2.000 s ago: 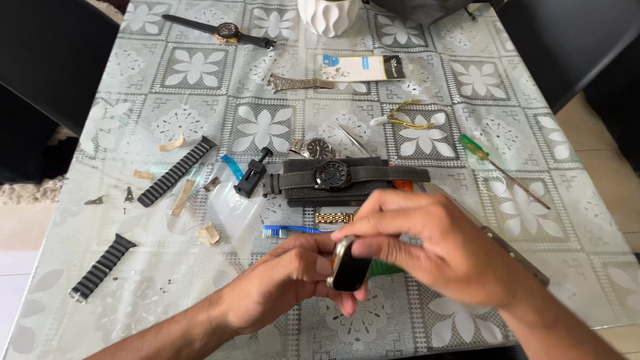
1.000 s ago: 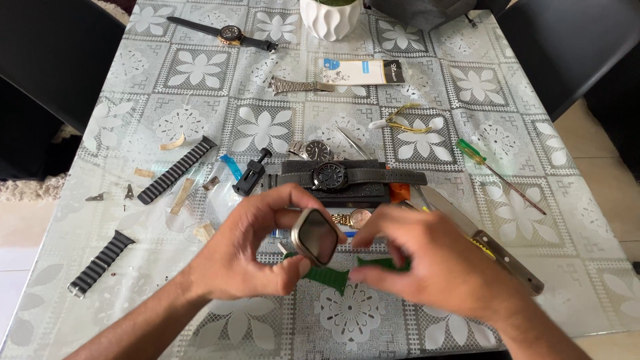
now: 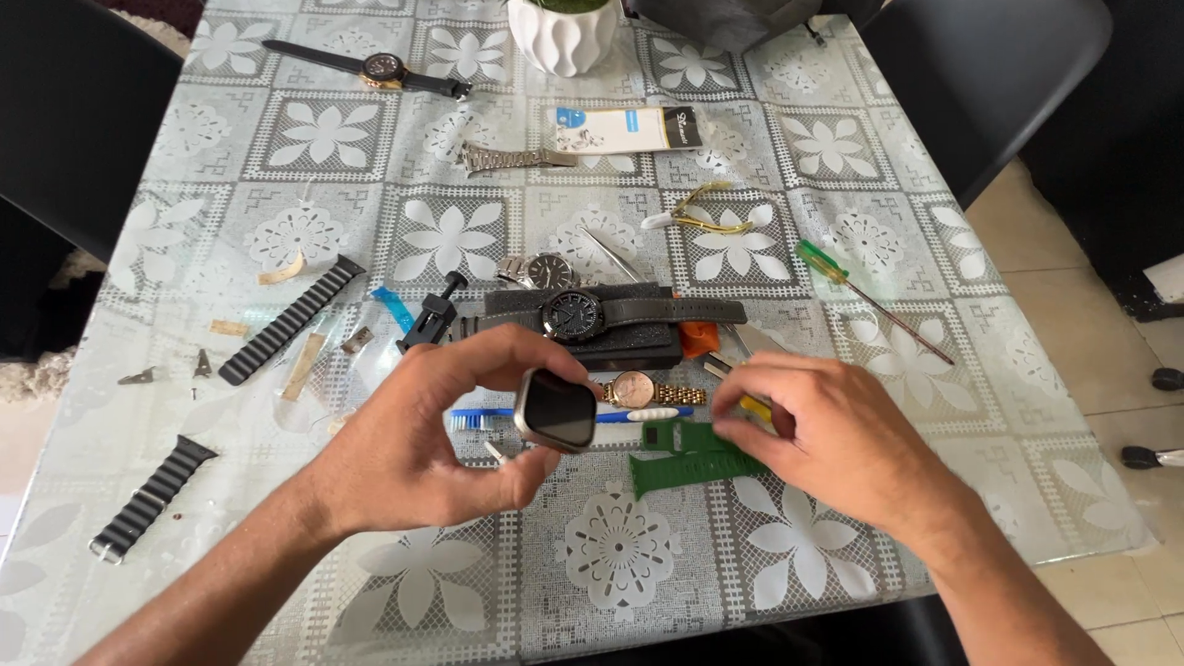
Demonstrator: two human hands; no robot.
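Note:
My left hand [image 3: 444, 435] holds a square smartwatch case [image 3: 556, 411] by its edges between thumb and fingers, its dark screen facing up and to the right; no strap shows on it. My right hand [image 3: 814, 425] is over the right part of a green watch strap [image 3: 684, 470], fingers curled; whether they grip it is hidden. Behind the hands lie a gold-coloured watch [image 3: 635, 389] and a blue toothbrush [image 3: 615, 416]. A black-dialled watch on a dark strap [image 3: 573, 315] rests on a black foam block [image 3: 638, 355]. Two dark ribbed strap pieces [image 3: 291, 319] [image 3: 155, 499] lie at the left.
A black strap-link tool [image 3: 432, 319] stands left of the foam block, a steel watch [image 3: 548, 271] behind it. Gold-handled nippers [image 3: 710, 222], a green-handled screwdriver [image 3: 874, 303], a metal bracelet [image 3: 518, 158], a printed card [image 3: 624, 129], another watch [image 3: 383, 70] and a white pot [image 3: 564, 37] are farther out.
Two seconds ago both hands were together at the smartwatch case. My right hand has since moved away from it to the right, over the green strap; my left hand has kept the case.

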